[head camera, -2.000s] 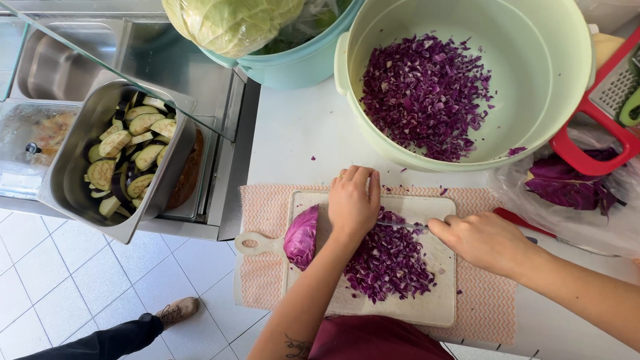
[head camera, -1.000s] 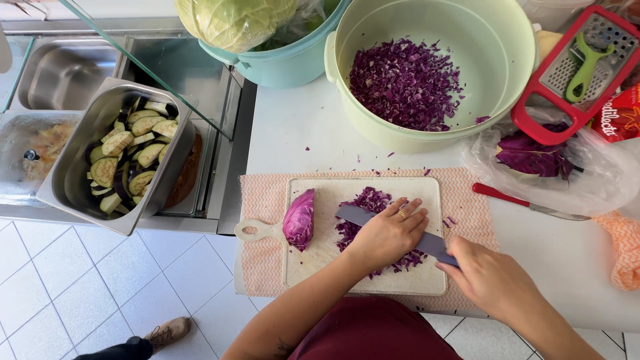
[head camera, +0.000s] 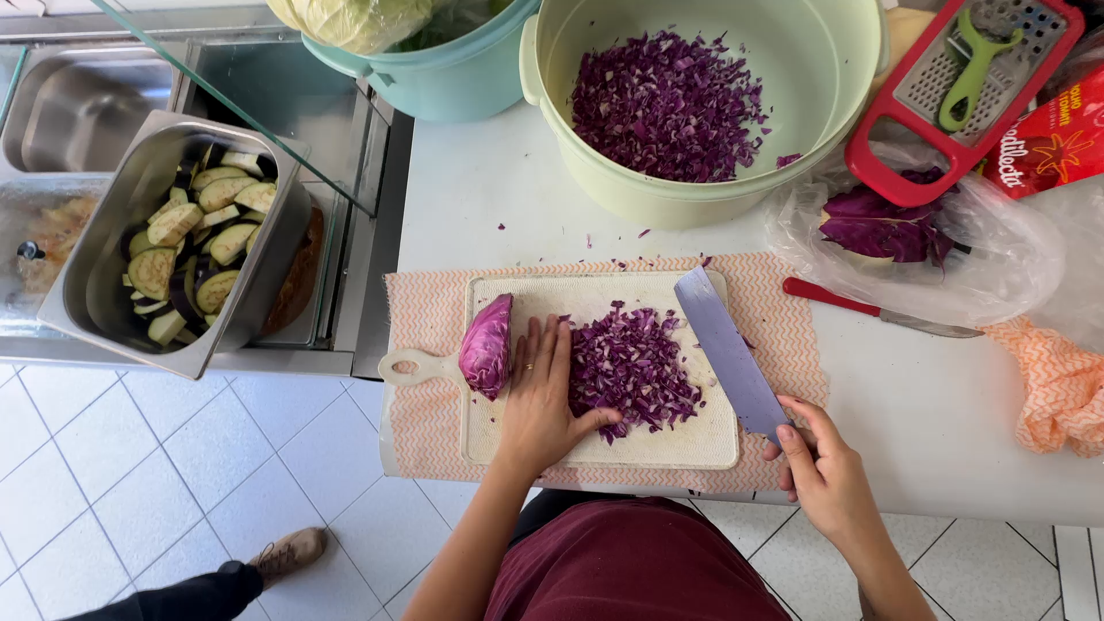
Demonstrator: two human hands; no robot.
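Note:
My left hand [head camera: 545, 397] lies flat on the white cutting board [head camera: 517, 448], fingers a little apart, against the left side of a pile of chopped red cabbage [head camera: 634, 366]. Just left of its fingertips sits a wedge of red cabbage [head camera: 486, 347]. My right hand [head camera: 815, 466], at the board's right edge, holds a knife with a broad bluish blade [head camera: 729, 349]; the blade slants up and left over the board's right side. Above the board stands a pale green tub [head camera: 681, 203] with more chopped red cabbage [head camera: 668, 108] in it.
A patterned cloth [head camera: 785, 328] lies under the board. To the right are a red-handled knife [head camera: 871, 310], a plastic bag [head camera: 1009, 250] with red cabbage, a red grater [head camera: 906, 185] and a crumpled cloth [head camera: 1065, 388]. Sliced eggplant fills a steel pan [head camera: 203, 345] at left. Another person's shoe [head camera: 293, 554] shows below.
My left hand has come off the blade and moved left, beside the cabbage pile. The knife, across the pile one second ago, is now at the board's right side in my right hand.

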